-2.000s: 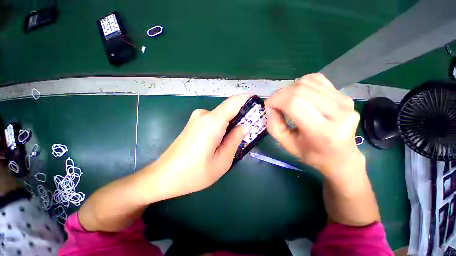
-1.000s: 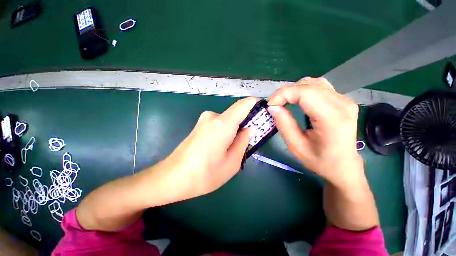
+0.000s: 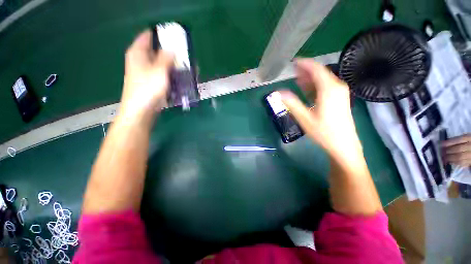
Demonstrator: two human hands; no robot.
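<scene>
My left hand (image 3: 144,75) holds a black phone housing (image 3: 182,77) by its side, over the pale metal rail and the belt edge. The housing is blurred, with a white area at its top end. A second phone housing (image 3: 285,122) lies on the green bench beside my right hand, white area at its upper end. My right hand (image 3: 325,105) is blurred, with thumb and fingers apart; no held thing shows. A thin blue-white pointed tool (image 3: 250,148) lies on the bench between my forearms.
A black fan (image 3: 385,62) stands at right beside a grey post (image 3: 294,36). Stacked sheet trays (image 3: 408,139) lie at right, with another person's hand (image 3: 458,150) on them. White rings (image 3: 59,227) lie heaped at lower left. Another housing (image 3: 25,98) lies on the belt at left.
My left hand has moved up and left with a housing. My right hand has come away from it and its fingers have opened. A housing now shows on the bench. The view has turned right.
</scene>
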